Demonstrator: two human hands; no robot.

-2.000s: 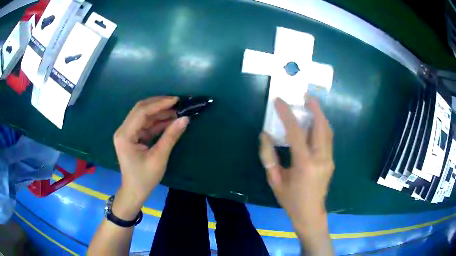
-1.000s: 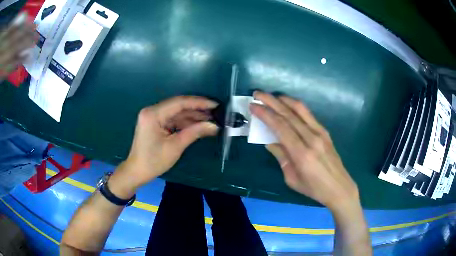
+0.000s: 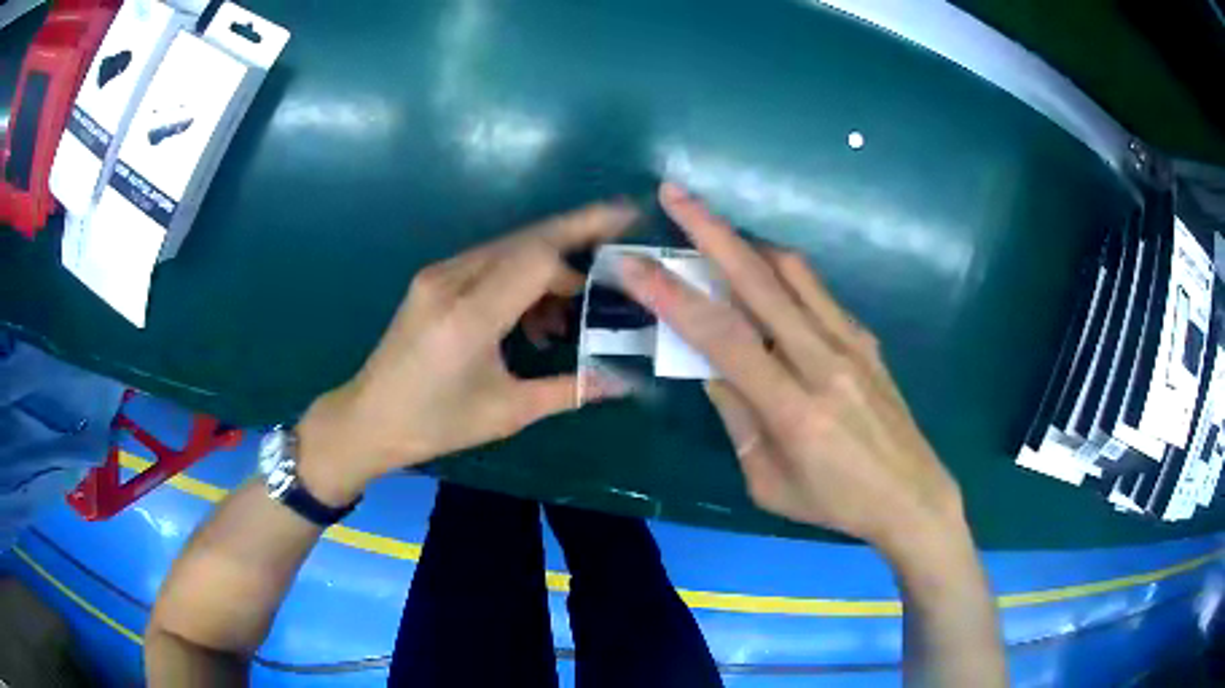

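A white card insert (image 3: pixel 683 352) is partly folded between my two hands over the middle of the green bench. The black accessory (image 3: pixel 615 312) shows inside it, partly hidden by my fingers. My left hand (image 3: pixel 490 329) is at the insert's left side, with thumb and fingertips on its upper and lower edges. My right hand (image 3: pixel 793 363) lies over the insert's right and top side, fingers spread on the card. The fingertips are slightly blurred.
White retail boxes (image 3: pixel 188 128) lie at the upper left beside a red tray (image 3: pixel 30 128). A row of stacked retail boxes (image 3: pixel 1122 350) stands at the right bench edge. A small white disc (image 3: pixel 856 140) lies at the back. A red stool (image 3: pixel 148 457) is at lower left.
The insert has been lifted from flat and folded around the accessory, its side flaps now bent in by my hands. Another person's hand has left the upper left, where a red tray now shows.
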